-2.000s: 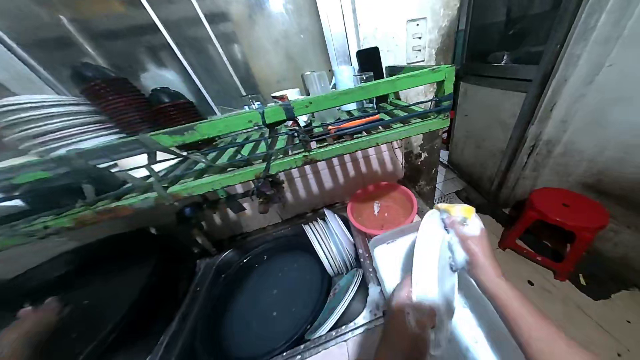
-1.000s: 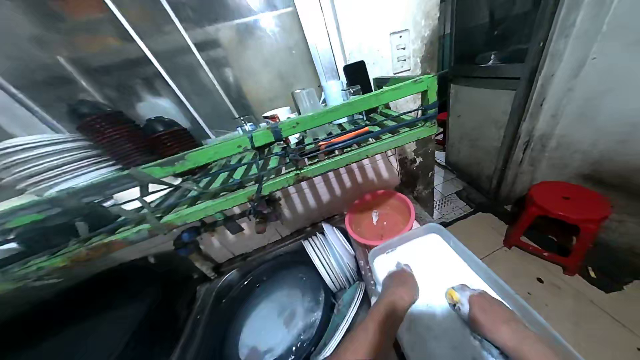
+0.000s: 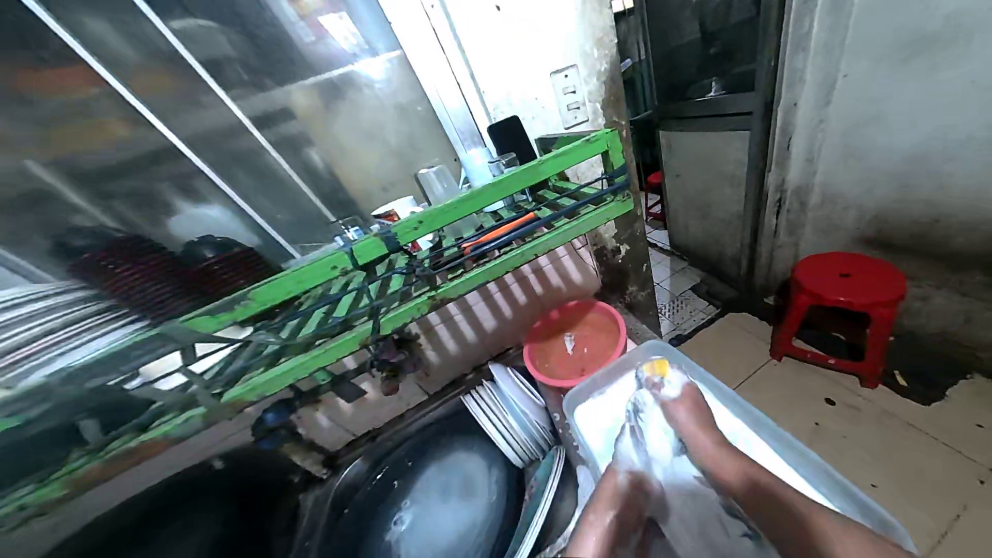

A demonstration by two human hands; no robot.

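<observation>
Both hands are over a rectangular plastic tub [image 3: 806, 457] full of white suds. My right hand [image 3: 690, 415] presses a yellow sponge [image 3: 656, 367] covered in foam. My left hand [image 3: 624, 496] is lower and to the left, with its fingers around foamy, blurred items that look like cutlery [image 3: 637, 418]; their exact kind cannot be told. Suds hide parts of the fingers. Left of the tub, white plates [image 3: 504, 422] stand on edge beside a large dark basin of water [image 3: 434, 496], with more plates [image 3: 540, 496] leaning below them.
A pink basin [image 3: 575, 345] of cloudy orange water touches the tub's far corner. A green slatted rack [image 3: 496, 190] with glasses and an orange-handled item [image 3: 500, 232] runs across behind. A tap [image 3: 302, 449] juts over the sinks. A red plastic stool [image 3: 845, 294] stands right on the tiled floor.
Two seconds ago a white plate was in my hands; one second ago they were apart over the tub, no plate in them. Now they are close together with foamy items between them.
</observation>
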